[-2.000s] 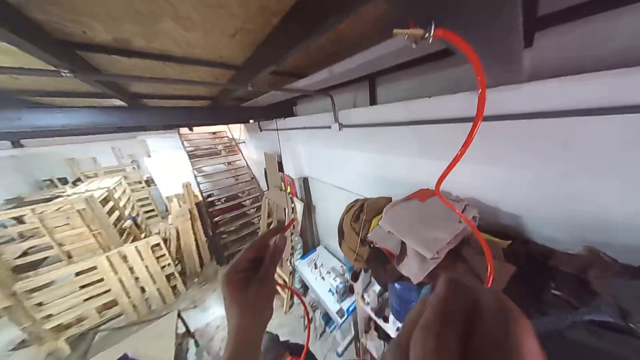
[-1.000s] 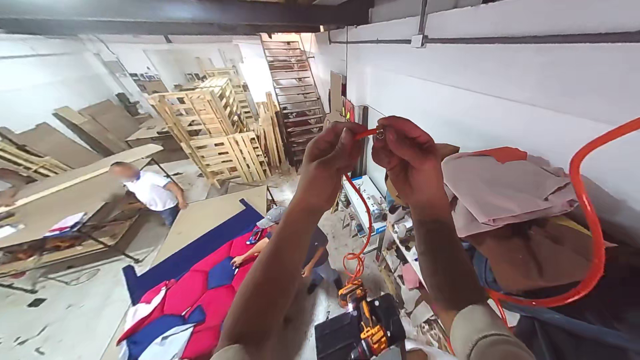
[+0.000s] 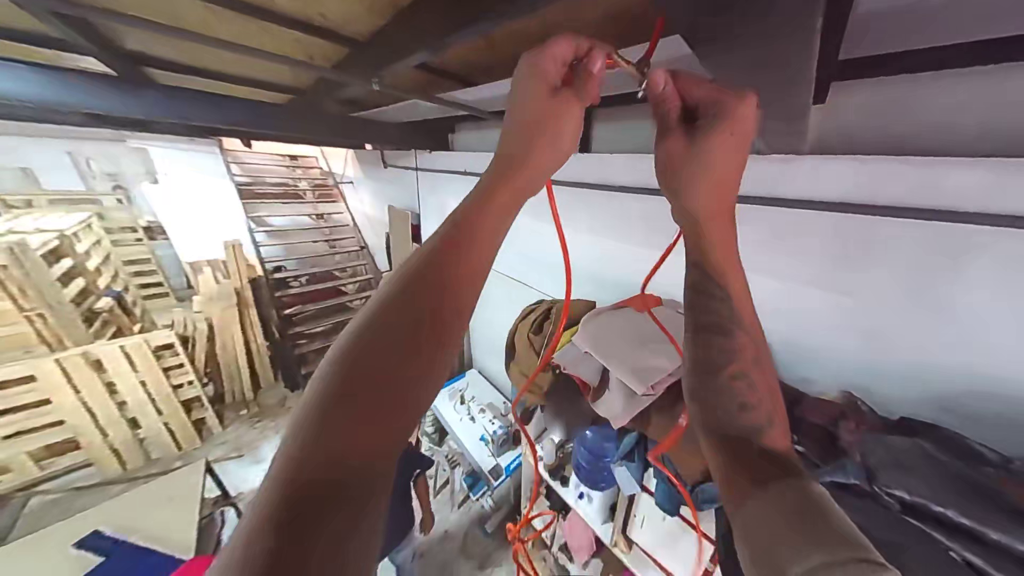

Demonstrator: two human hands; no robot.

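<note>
Both my hands are raised to the dark beam under the ceiling. My left hand (image 3: 560,100) pinches the end of a red hose (image 3: 566,264) beside a small brass-coloured fitting (image 3: 628,66). On the right of the fitting, the thumb and fingers of my right hand (image 3: 700,112) close on its metal end. One length of red hose hangs down from near my left hand to a tangle low in the view. Another length (image 3: 660,264) passes behind my right forearm, over folded cloth. A short red piece rises above the fitting. My fingers partly hide the joint.
Folded grey-pink cloth (image 3: 628,344) and a brown bundle (image 3: 532,336) lie piled by the white wall. Lower down are a sewing machine table (image 3: 476,424) and a blue water jug (image 3: 594,458). Wooden pallets (image 3: 96,400) and a staircase (image 3: 308,248) are at left. Another person's arm (image 3: 422,500) shows below.
My hands have gone from holding the hose end in front of the wall and stairs up to the fitting under the ceiling. The view has tilted up.
</note>
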